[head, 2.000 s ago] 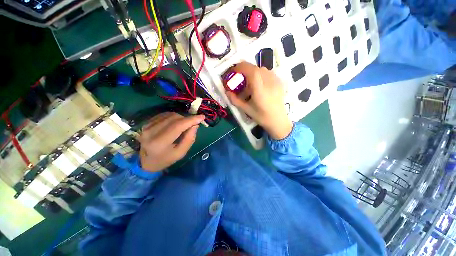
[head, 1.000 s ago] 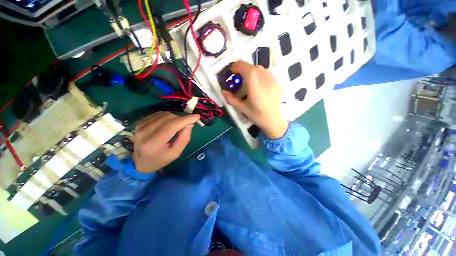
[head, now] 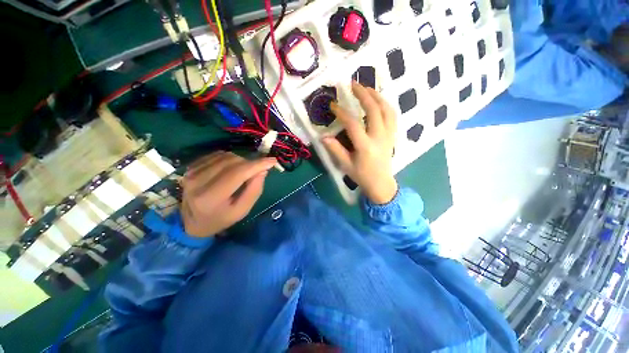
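Observation:
A round watch unit (head: 321, 106) with a dark screen lies in the near left part of the white foam tray (head: 338, 164). My right hand (head: 367, 141) is over the tray with its fingers apart, one fingertip at the watch's right edge. My left hand (head: 224, 193) is left of the tray, thumb and finger pinched on a small pale piece (head: 278, 165) beside the bundled red and black leads (head: 286, 148). Two more watches sit in the tray, one with a white screen (head: 301, 54) and one with a red-pink screen (head: 350, 28).
A cream fixture (head: 83, 148) and a white strip (head: 93, 214) with dark modules lie at left. Yellow, red and black wires (head: 222, 48) run down from the top. Blue connectors (head: 227, 114) lie left of the tray. A person's blue sleeve (head: 552, 69) is at upper right.
The watch's screen has gone from purple and white, through a blue light, to dark. My right hand has opened from its grip on the watch. My left hand has barely moved.

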